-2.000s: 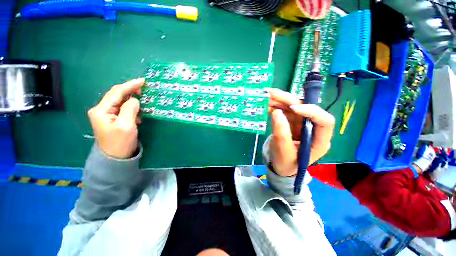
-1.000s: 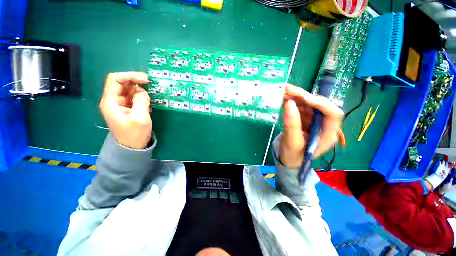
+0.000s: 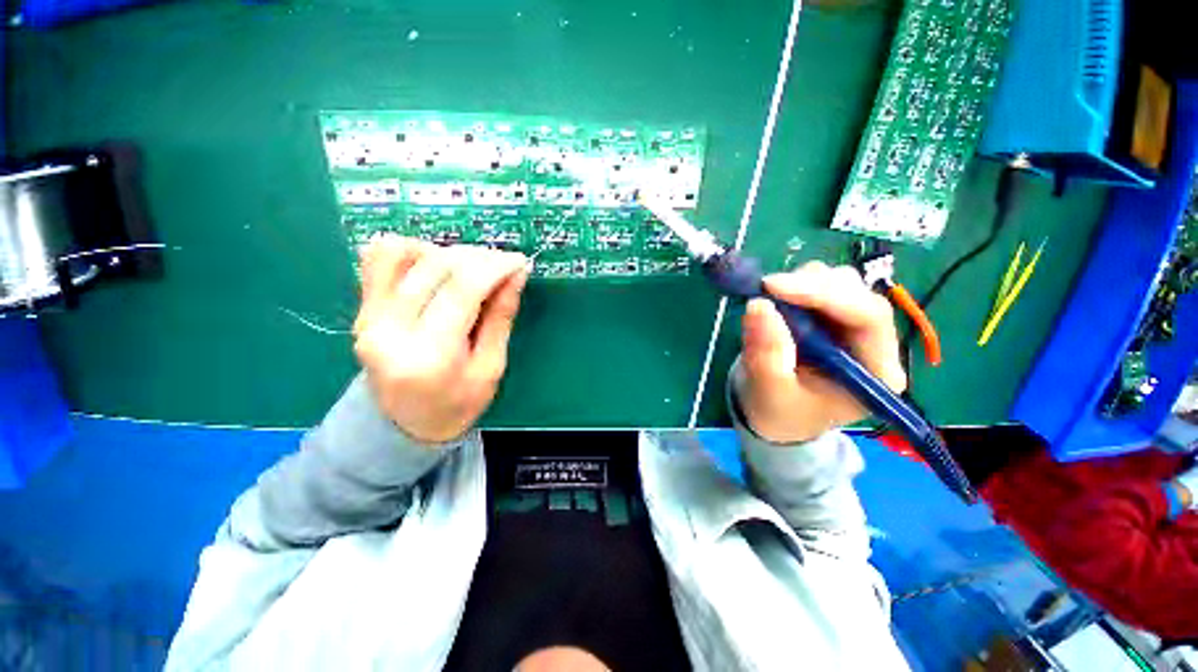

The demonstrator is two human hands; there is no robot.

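The green PCB panel (image 3: 447,194) lies on the green mat, its long side running left to right. My left hand (image 3: 440,328) is over its lower left part, thumb and fingers pinched on a thin silver solder wire (image 3: 549,239) that sticks out over the board. My right hand (image 3: 821,348) holds the dark blue soldering iron (image 3: 841,361) like a pen. Its metal tip is over the right part of the panel, in bright glare; whether it touches is hard to tell.
Solder reel (image 3: 53,230) at far left. On the right: second PCB panel (image 3: 926,112), blue station (image 3: 1071,85), orange-handled cutters (image 3: 913,322), yellow tweezers (image 3: 1012,292), blue parts bin (image 3: 1097,355). A person's red sleeve (image 3: 1097,538) shows at lower right.
Both hands have let go of the panel, which now lies on the mat. My left hand moved right and pinches solder wire. The iron has swung to point up-left over the panel. The view shifted.
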